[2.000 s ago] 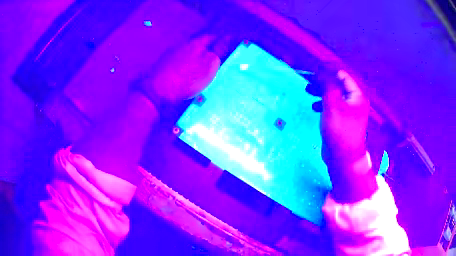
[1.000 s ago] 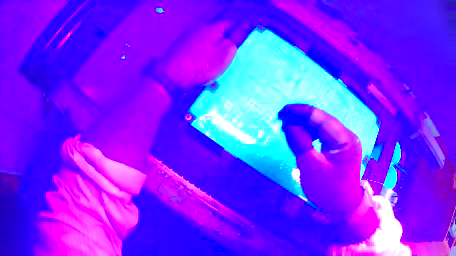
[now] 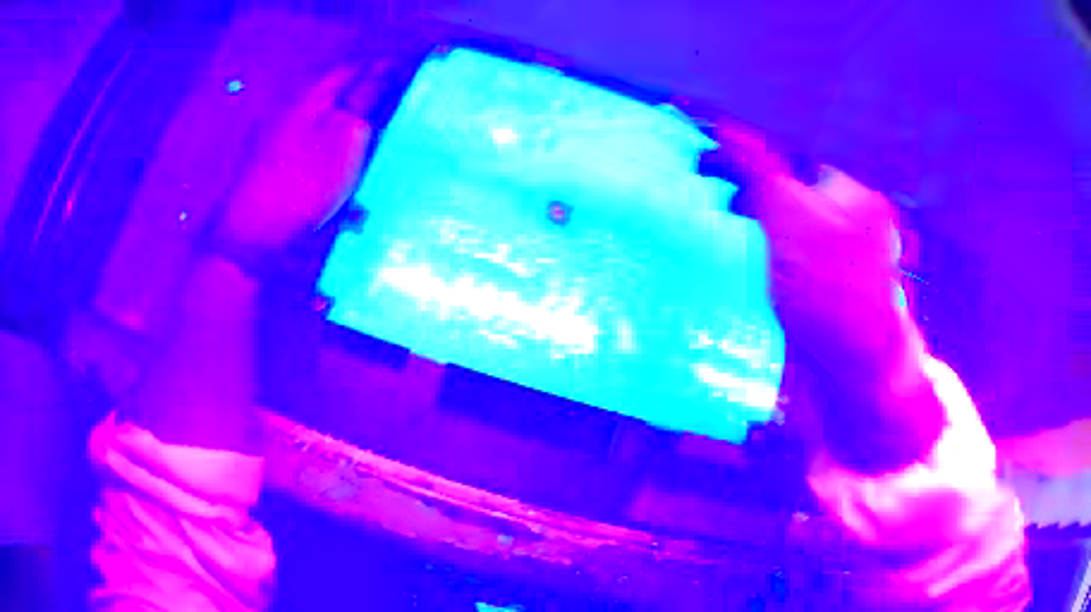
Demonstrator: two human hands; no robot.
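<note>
The circuit board (image 3: 526, 257) glows bright cyan in the middle of the view and lies at a slight tilt, with a small ringed hole near its centre and white glare along its lower part. My left hand (image 3: 293, 173) is at the board's left edge, blurred; its fingertips are dark and I cannot tell whether they grip the edge. My right hand (image 3: 820, 239) is over the board's upper right edge, its fingers blurred and pointing up and left. I cannot tell whether it holds anything.
Dark support blocks (image 3: 526, 407) show along the board's near edge. The worn, stained bench edge (image 3: 455, 484) runs across below it. Small glowing specks (image 3: 235, 86) lie at the upper left. A pale toothed strip (image 3: 1059, 502) is at the lower right.
My right hand has moved from over the middle of the board to its upper right edge. The board, bench and left hand show further left and less tilted in view. The cups at right no longer show.
</note>
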